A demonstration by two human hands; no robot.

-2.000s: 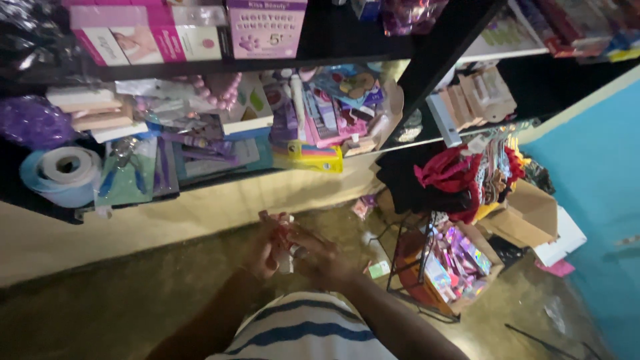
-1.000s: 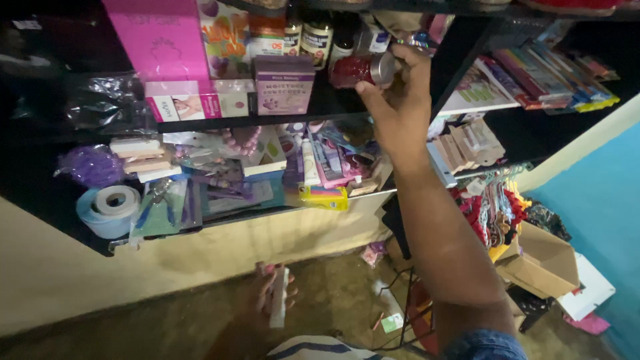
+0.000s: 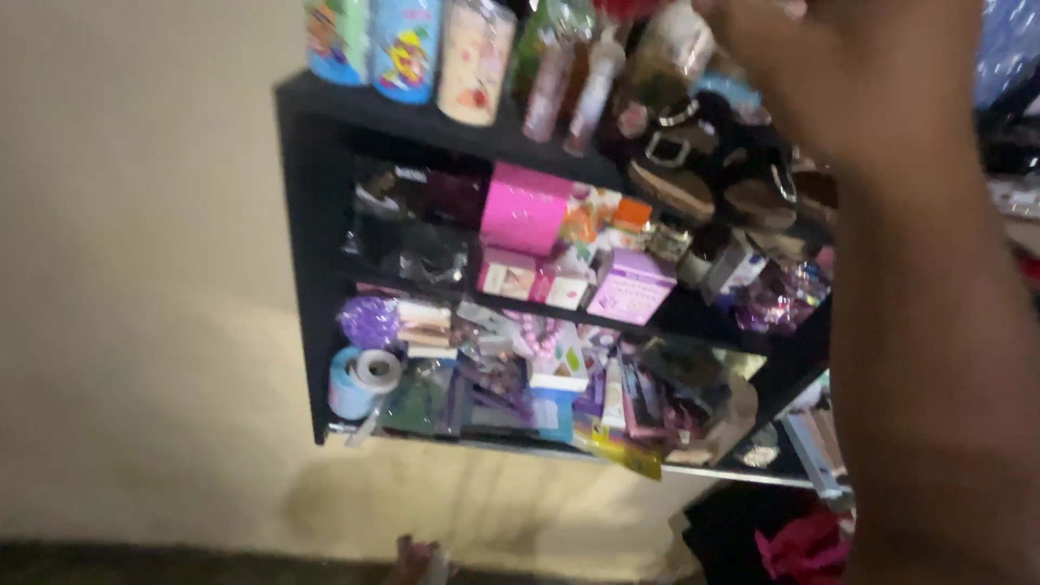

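Observation:
My right hand [image 3: 780, 57] is raised at the top right, blurred and cut off by the upper edge; its fingertips and anything in them are hidden. A red item [image 3: 626, 8] shows just left of it at the top edge. Under the hand lie dark strapped sandals [image 3: 678, 175] on the upper shelf. Low down, my left hand [image 3: 414, 561] is partly in view, with a small white object [image 3: 439, 565] held in it. A purple box [image 3: 632, 286] and a pink box [image 3: 526, 210] stand on the middle shelf.
A black shelf unit [image 3: 296, 244] stands against the cream wall [image 3: 146, 284]. Bottles [image 3: 406, 49] line its top left. The lowest compartment holds a tape roll [image 3: 378, 370], a purple mesh puff [image 3: 368, 319] and a yellow packet [image 3: 621, 447] jutting over the edge. Dark and pink cloth [image 3: 804, 548] lies lower right.
My right hand has risen from the middle shelf, where it was at a red jar with a silvery lid, to above the upper shelf. The view has swung up and left.

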